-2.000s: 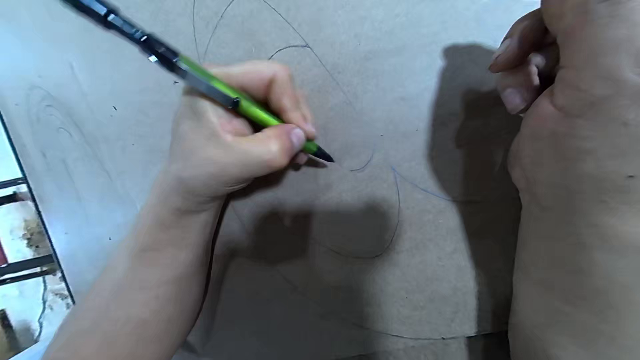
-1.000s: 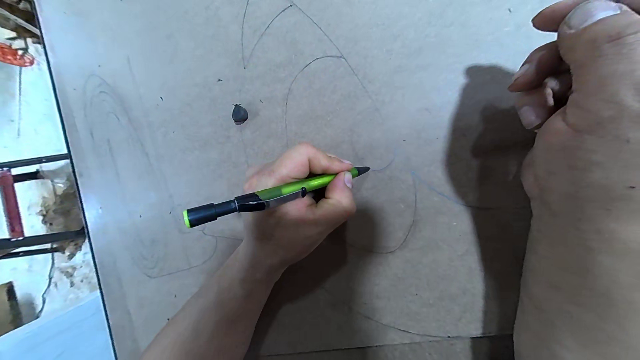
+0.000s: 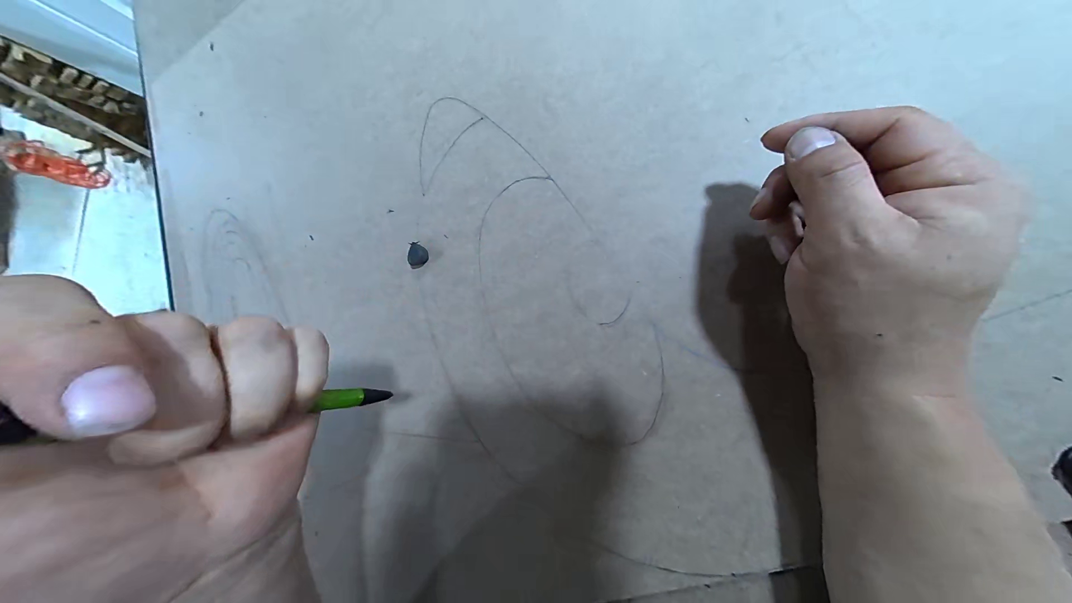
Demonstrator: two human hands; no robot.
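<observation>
A green and black mechanical pencil [image 3: 352,399] is gripped in the fist of my left hand [image 3: 193,394], raised at the lower left, its dark tip pointing right. Thin curved pencil lines [image 3: 481,251] form a drawing on the brown board [image 3: 636,100]. Beside them lies a small dark teardrop-shaped piece [image 3: 418,255]. My right hand [image 3: 888,193] is at the right with its fingers loosely curled and thumb near the index finger; nothing shows between them. It casts a shadow on the board.
Along the upper left runs the board's dark edge [image 3: 155,167]. Beyond it are a pale floor [image 3: 117,243], a red-orange object [image 3: 57,164] and a stack of brownish pieces [image 3: 67,79]. A dark object [image 3: 1064,469] shows at the right edge.
My left hand has drawn back from the lines to the lower left and now holds the pencil in a closed fist rather than a writing grip. The view has shifted.
</observation>
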